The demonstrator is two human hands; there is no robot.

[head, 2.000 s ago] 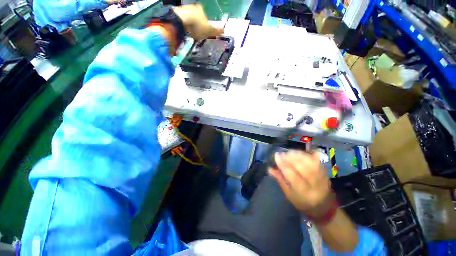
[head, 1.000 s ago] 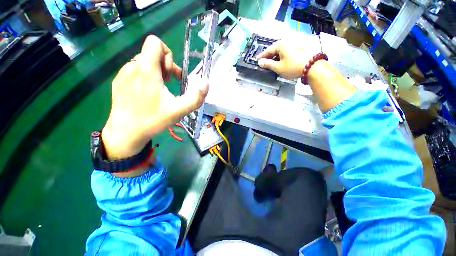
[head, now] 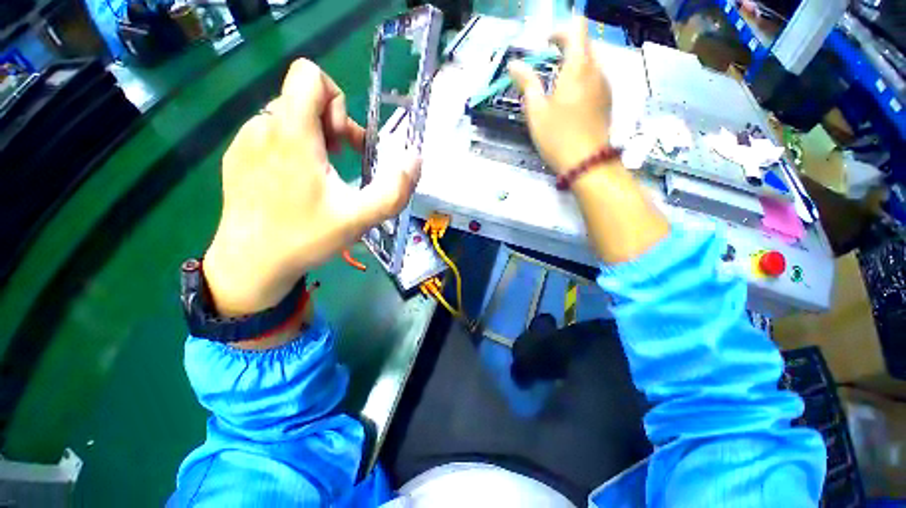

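My left hand [head: 288, 189] holds a silver-grey phone middle frame [head: 428, 74] upright by its long edges, left of the machine. My right hand [head: 571, 104] is over the dark fixture [head: 502, 121] on the white pressing machine [head: 556, 203]. A pale teal-green cover frame [head: 489, 92] lies tilted across the fixture, at my right fingers. My fingers hide part of it, so I cannot tell whether they grip it.
A red emergency stop [head: 771, 263] and a pink pad [head: 783, 218] are at the machine's right. Crumpled white wipes [head: 664, 134] lie on its top. A small box with orange-yellow cables [head: 452, 268] is below its left edge. A black tray [head: 817, 397] is at lower right.
The teal cover frame has moved from behind the fixture onto it. My right hand has turned upward and left the fixture's recess. My left hand still holds the phone frame in nearly the same place.
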